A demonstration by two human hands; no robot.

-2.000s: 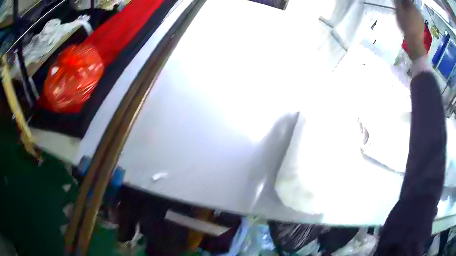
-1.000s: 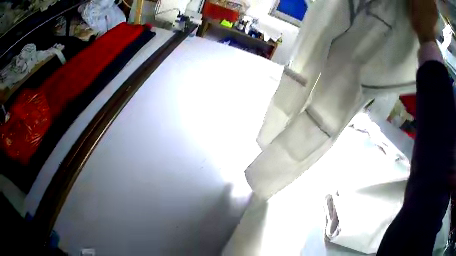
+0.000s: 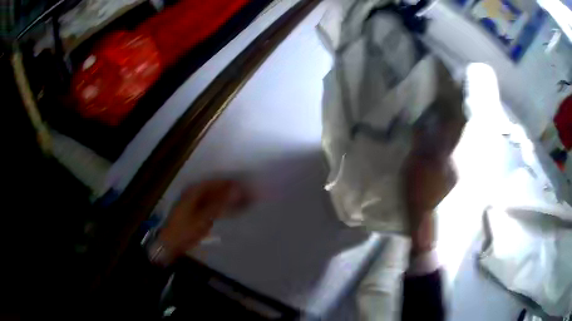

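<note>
The white sample garment [image 3: 370,150] with dark piping hangs gathered over the pale cutting table [image 3: 276,125]. My right hand [image 3: 429,182] is at its right side and grips it; the fingers are blurred. My left hand [image 3: 204,210] is over the table's near left part, apart from the garment. It is blurred and holds nothing that I can see; its finger pose is unclear. White fabric [image 3: 530,251] lies folded at the right.
Long brown bars [image 3: 207,116] run along the table's left edge. Beyond them are a red plastic bag [image 3: 116,75] and red cloth [image 3: 194,25] on a neighbouring table. A red item [image 3: 564,119] is at the far right.
The garment has moved down and closer and is now bunched. My right hand has come down with it. My left hand has come into view at the left.
</note>
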